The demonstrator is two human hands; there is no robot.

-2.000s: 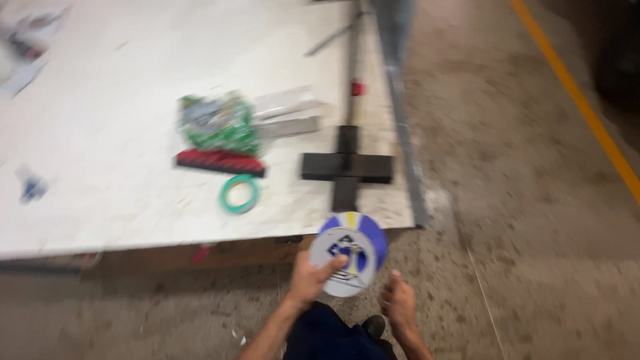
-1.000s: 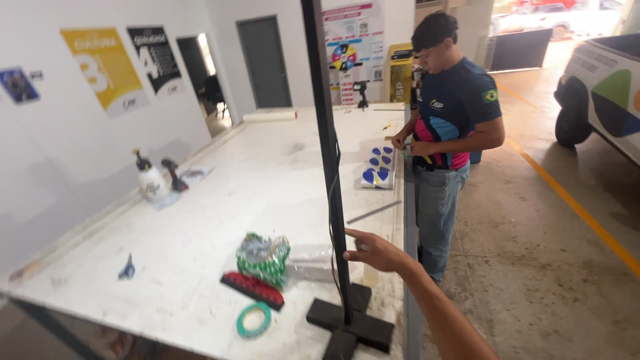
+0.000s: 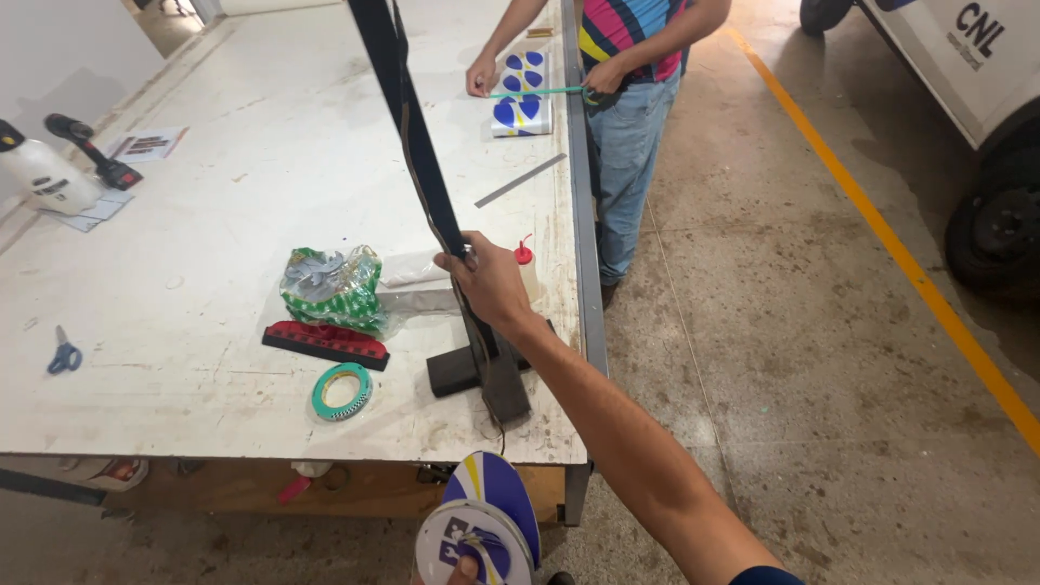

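Observation:
My right hand [image 3: 491,280] grips a black upright post [image 3: 431,175] low down, just above its cross-shaped black base [image 3: 504,382] near the table's front right corner. A thin cable runs along the post. At the bottom of the view, my left hand [image 3: 461,571] holds a round white printed disc [image 3: 467,544] and a blue, white and yellow printed piece [image 3: 496,487] behind it; only part of this hand shows. Left of the base lie a roll of green tape [image 3: 342,392], a red and black squeegee-like tool [image 3: 327,343] and a green and clear plastic bag [image 3: 333,288].
A co-worker's hands [image 3: 605,77] stretch green tape across printed sheets [image 3: 522,93] at the table's right edge. A metal ruler [image 3: 520,180], red-capped bottle [image 3: 526,272], scissors [image 3: 64,353], cordless drill [image 3: 93,154] and spray bottle [image 3: 45,171] rest on the white table [image 3: 203,268].
My right hand, a second ago pointing with a finger at the post, is now wrapped around it. The post leans more to the left in view. The printed disc is back in view, in my left hand.

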